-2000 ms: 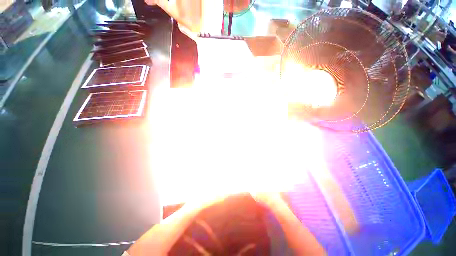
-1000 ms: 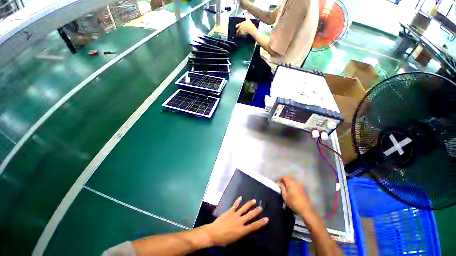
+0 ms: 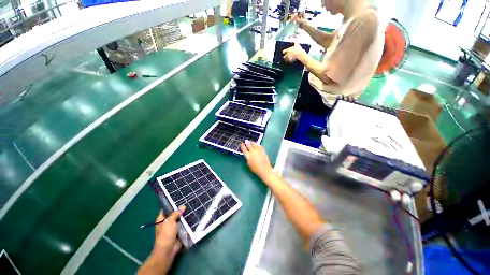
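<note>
My left hand (image 3: 167,234) holds a small solar panel (image 3: 199,197) by its near left edge, dark cells facing up, tilted above the green workbench (image 3: 217,261). A thin black cord (image 3: 152,223) sticks out beside the fingers. My right hand (image 3: 254,157) reaches across the bench, its fingertips on the near right edge of the nearest waiting panel (image 3: 231,136). Whether the fingers grip that panel or only touch it is unclear. Another waiting panel (image 3: 243,114) lies just behind it.
More panels (image 3: 253,83) overlap in a slanted row further back. The bench meter (image 3: 376,140) stands on the grey framed test surface (image 3: 322,215) at the right. A person (image 3: 352,56) works further along. A black fan (image 3: 467,188), cardboard box (image 3: 422,129) and blue crate (image 3: 448,262) are at the right.
The view has shifted. The panel that lay back up on the test surface's near end is gone from there; my left hand now holds a face-up panel over the bench. My right hand has moved to the waiting panels.
</note>
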